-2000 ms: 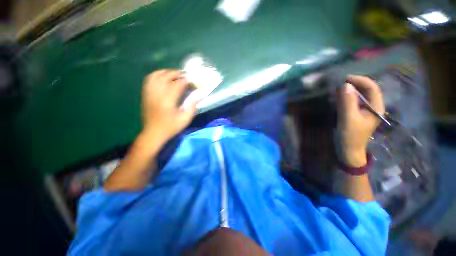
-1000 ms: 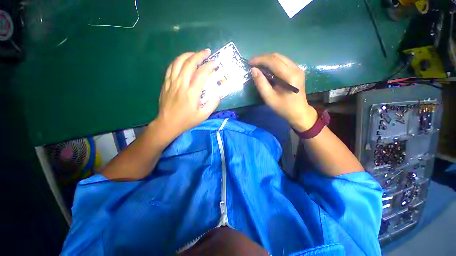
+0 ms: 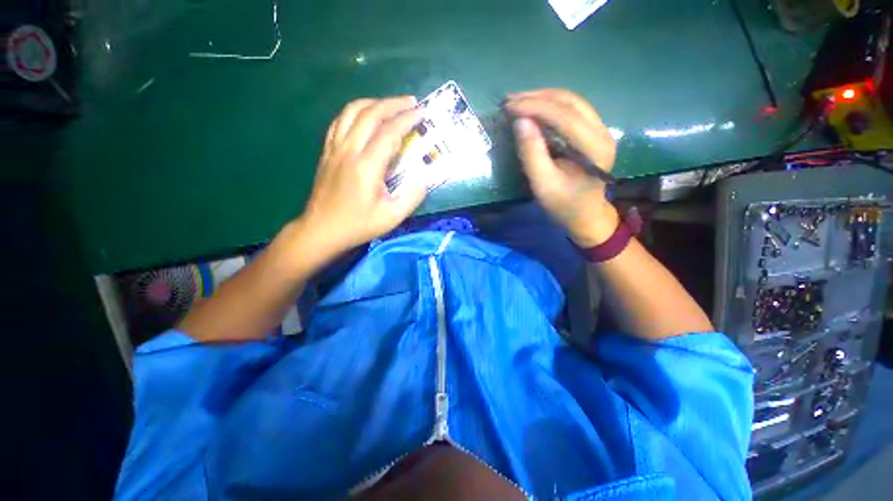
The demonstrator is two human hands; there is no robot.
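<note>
An open smartphone [image 3: 446, 140] lies tilted on the glossy green mat, its inner side up and overexposed by glare. My left hand [image 3: 364, 166] holds its left side, fingers over the edge. My right hand [image 3: 563, 147] is just right of the phone, apart from it, and holds dark tweezers [image 3: 586, 164] like a pen. The tweezers' tips are hard to make out near my fingertips.
A grey parts tray [image 3: 729, 256] with small metal parts is at the right. A yellow box [image 3: 859, 122] with a red light is at the upper right. Solder wire [image 3: 235, 56], a white card [image 3: 576, 10] and a black fan [image 3: 31, 53] are at the back.
From the parts tray, my right hand came to the phone with the tweezers, then moved slightly right, off it. My left hand still holds the phone. A red light now shows on the yellow box.
</note>
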